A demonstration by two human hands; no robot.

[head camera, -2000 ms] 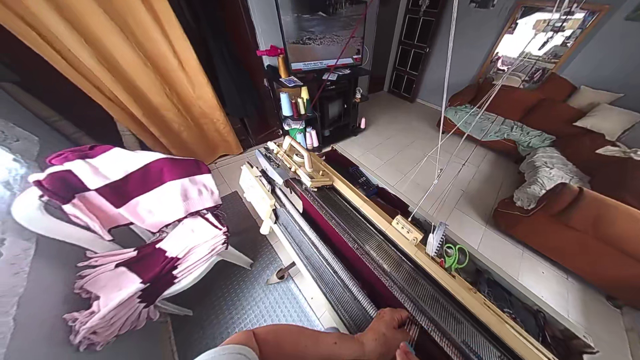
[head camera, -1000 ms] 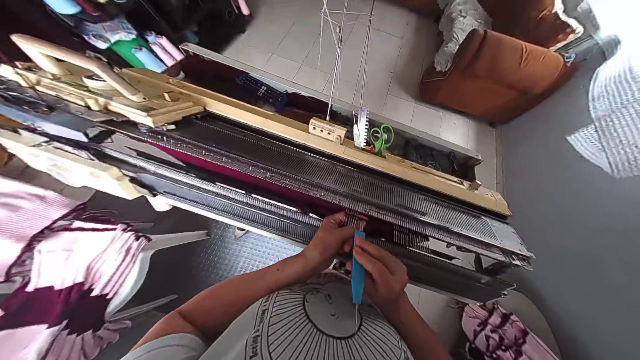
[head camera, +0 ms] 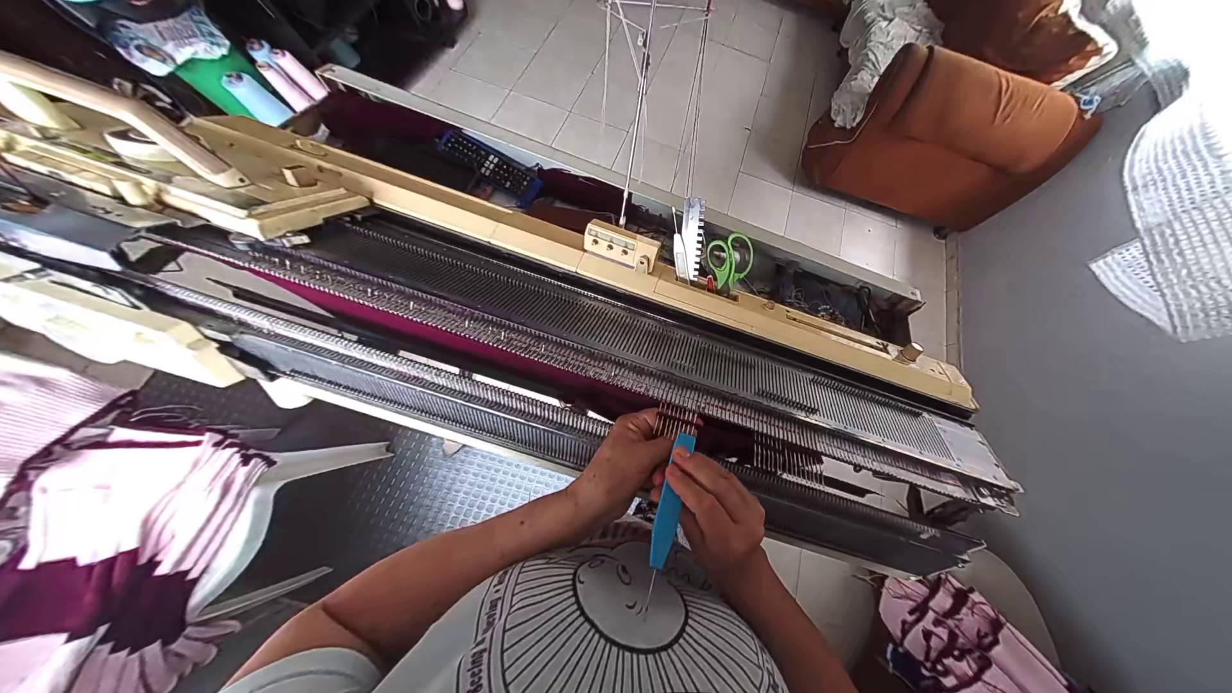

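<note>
A knitting machine with two needle beds [head camera: 577, 308] runs across the view, with maroon knitted fabric [head camera: 385, 313] hanging between the beds. My right hand [head camera: 717, 510] grips a blue-handled tool [head camera: 666, 520], its thin metal end pointing down toward my shirt. The tool's upper end is at the needles, beside my left hand [head camera: 626, 462]. The fingers of my left hand are bent at the edge of the fabric, by several extended needles; whether they pinch anything is hidden. The cream carriage [head camera: 212, 192] rests at the left of the machine.
Green scissors [head camera: 730, 260] and a white toothed comb [head camera: 691, 236] stand at the back rail near the yarn mast [head camera: 635, 125]. Yarn cones [head camera: 255, 96] are at upper left. Pink and maroon knitting [head camera: 125, 520] lies on a white chair at left. A brown sofa [head camera: 962, 135] stands behind.
The view has swung right and down since the first frame. My right hand with the blue tool, not clearly visible at first, is now beside my left hand at the needles.
</note>
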